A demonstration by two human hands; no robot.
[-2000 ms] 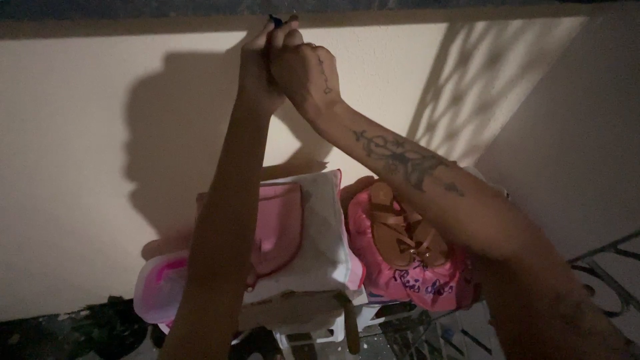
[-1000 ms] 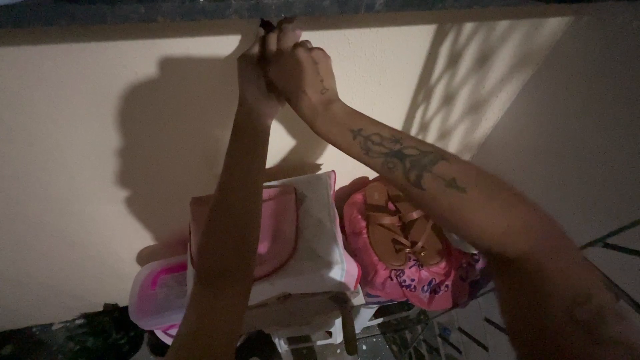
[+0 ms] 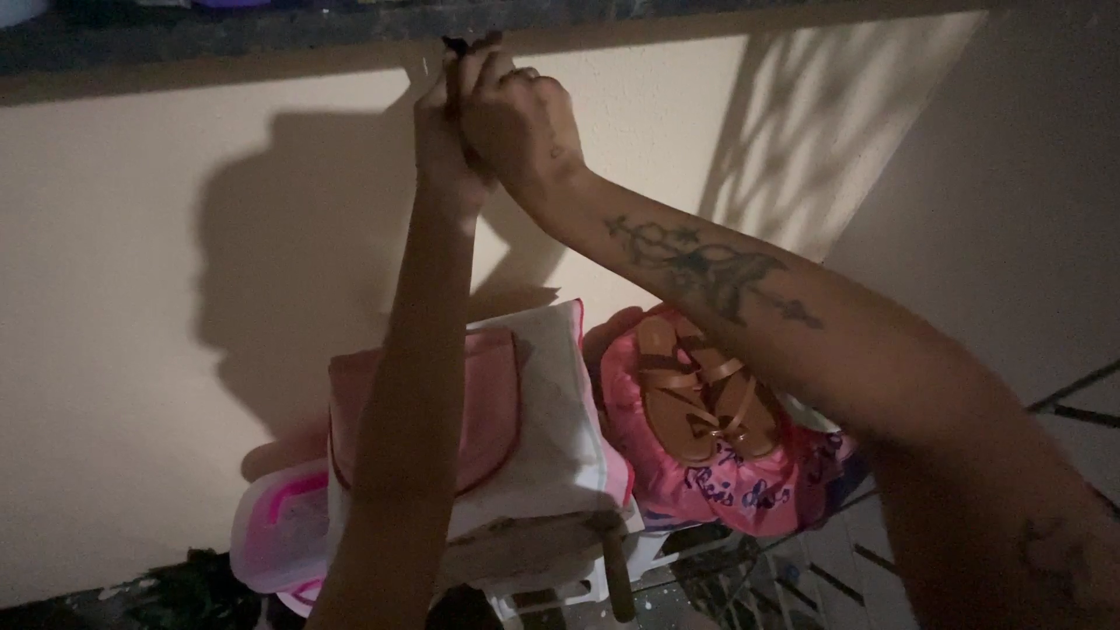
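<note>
My two bare hands meet at the top centre of the head view, just below the edge of a dark stone ledge [image 3: 262, 33]. My left hand [image 3: 444, 131] is largely behind my right hand [image 3: 521, 122], whose fingers curl inward against it. A small dark thing [image 3: 455, 44] sticks out above the fingertips; what it is cannot be made out, nor which hand holds it. The forearms cross the view, the right one tattooed.
Below my arms lie a white cloth [image 3: 542, 411] with a pink flap, a pink-rimmed clear plastic container [image 3: 280, 525] and brown strappy sandals [image 3: 678, 420] on a pink bag [image 3: 752, 507] bearing writing. A pale wall [image 3: 114, 262] stands behind. A dark handle [image 3: 619, 569] hangs near the cloth's lower edge.
</note>
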